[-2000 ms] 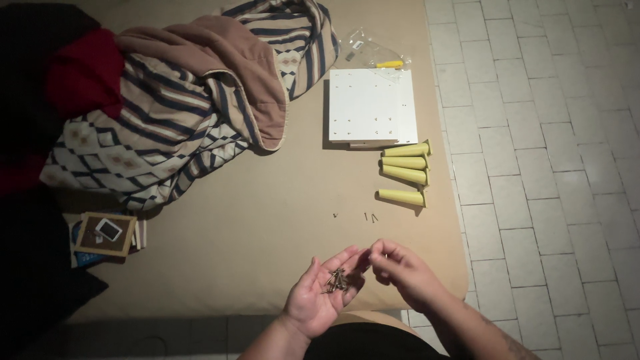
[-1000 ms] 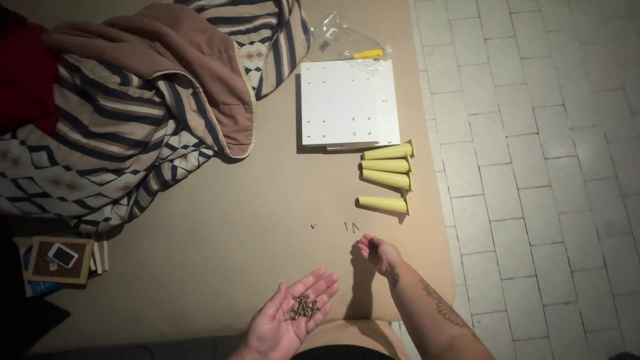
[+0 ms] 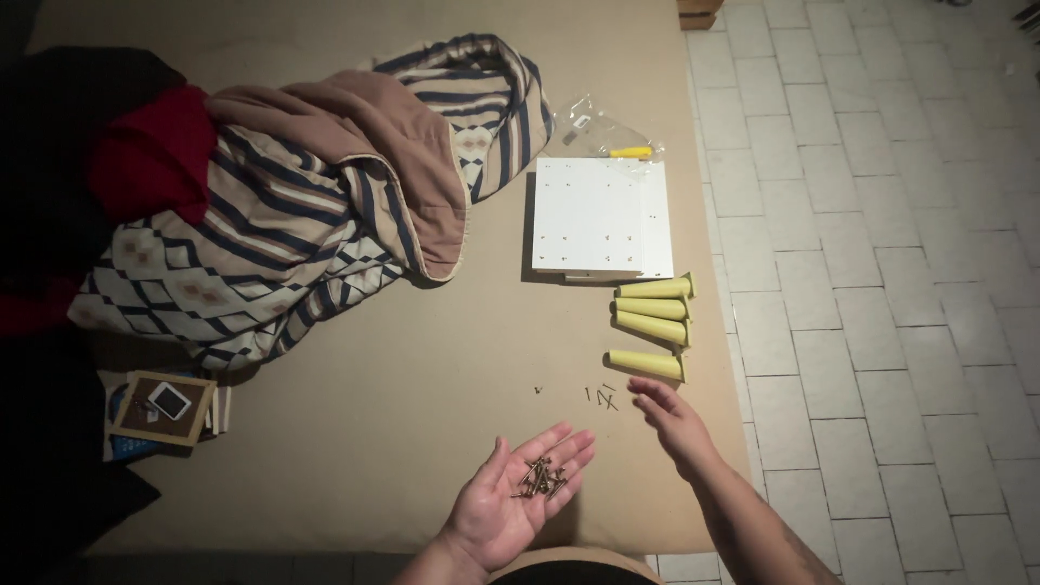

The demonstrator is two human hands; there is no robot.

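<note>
A small heap of metal screws rests on the upturned palm of my left hand, its fingers spread. My right hand is held to the right of several loose screws on the beige bed surface, fingers slightly apart, with nothing seen in them. A tiny metal piece lies farther left. Above my right hand several yellow tapered furniture legs lie on their sides. Beyond them is a stack of white panels with small holes or fittings.
A clear plastic bag with a yellow-handled tool touches the panels' far edge. A patterned blanket and red cloth are at left. A phone lies on a framed board. Tiled floor borders the bed at right.
More screws lie on the bed near my right hand than one second ago. My right hand has moved away from my left palm since two seconds ago. The view has shifted.
</note>
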